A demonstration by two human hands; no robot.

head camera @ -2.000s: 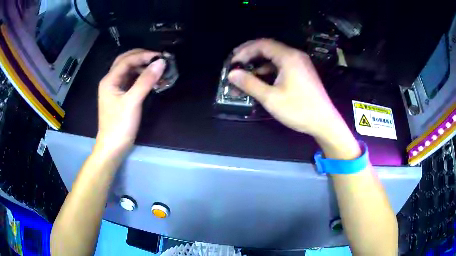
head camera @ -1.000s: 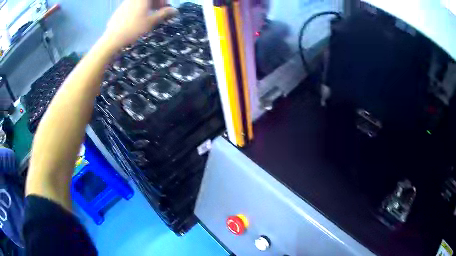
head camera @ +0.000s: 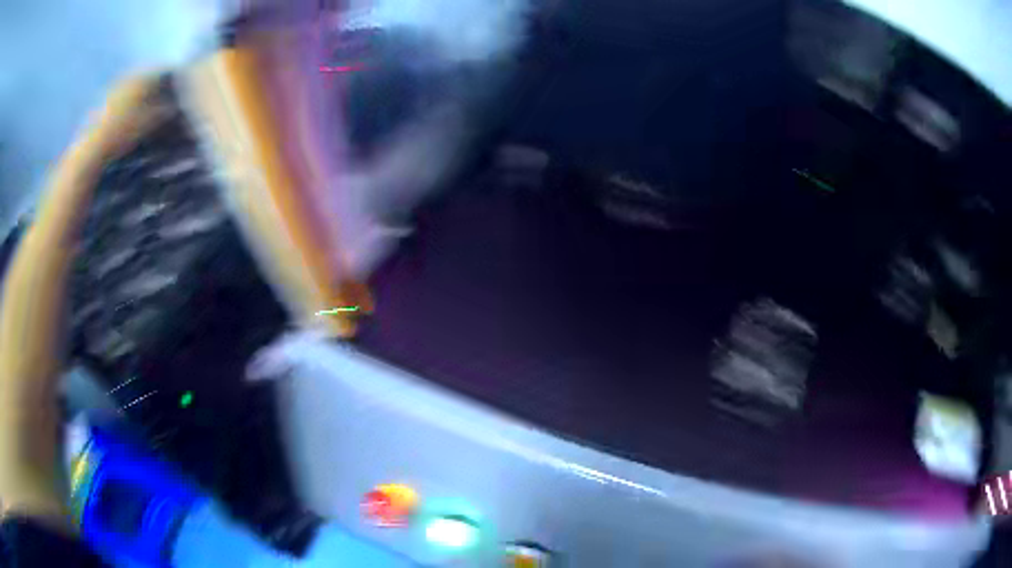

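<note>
The view is strongly blurred. My left hand point(head camera: 142, 95) is a smear at the upper left, beside the yellow-striped post and over the far part of the left blister tray point(head camera: 144, 239). Its forearm runs down the left edge; whether the fingers hold anything cannot be made out. The tray's pockets show only as grey streaks. The fixture point(head camera: 766, 361) is a blurred clear-grey block on the black table point(head camera: 533, 333), right of centre; its contents are unclear. My right hand is not in view.
The yellow-striped post point(head camera: 283, 178) stands between tray and table. The front panel bears the red emergency stop point(head camera: 388, 505), a brightly lit greenish-white button point(head camera: 449, 530) and an orange button point(head camera: 527, 554). A warning label point(head camera: 949, 436) is at right. A blue stool point(head camera: 128, 494) is at lower left.
The view has swung back right from the left tray, so the fixture shows nearer the centre. My left forearm is now at the left edge. The white button, unlit before, now glows.
</note>
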